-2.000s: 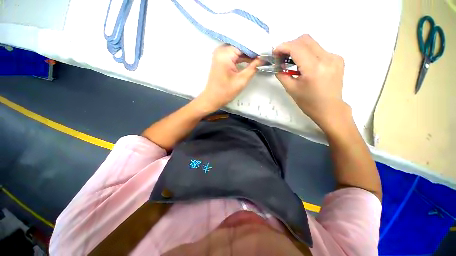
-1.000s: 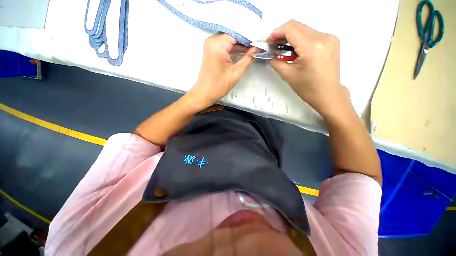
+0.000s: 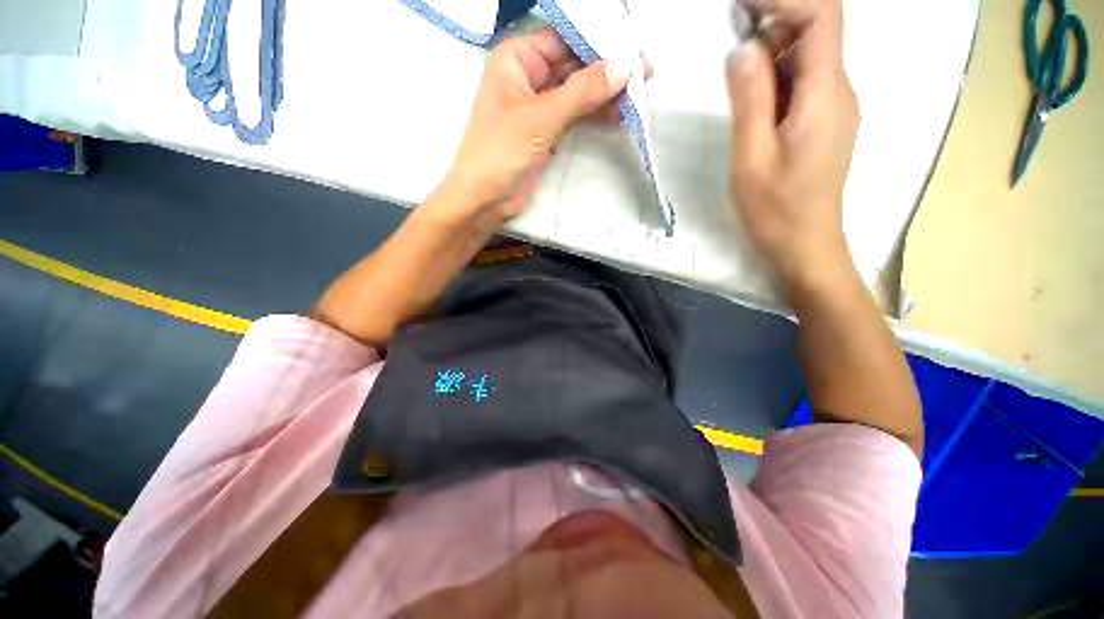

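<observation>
My left hand (image 3: 523, 115) pinches a narrow grey-blue strip (image 3: 638, 136) between thumb and fingers over the table. One end of the strip hangs down towards the table's front edge, and the rest runs up to the top edge of the picture. My right hand (image 3: 793, 133) is raised to the right, apart from the strip. It holds the small cutter (image 3: 753, 24), whose metal part shows at the fingertips; the rest is hidden by the fingers and blurred.
Looped grey-blue strips (image 3: 254, 79) lie at the left on the white table cover (image 3: 363, 97). Dark green-handled scissors (image 3: 1048, 73) lie on the tan board (image 3: 993, 266) at right. Blue bins or cabinets (image 3: 987, 472) stand below the table.
My right hand has moved up and right, taking the cutter away from the strip. The strip's end now hangs below my left fingers. The view has shifted slightly.
</observation>
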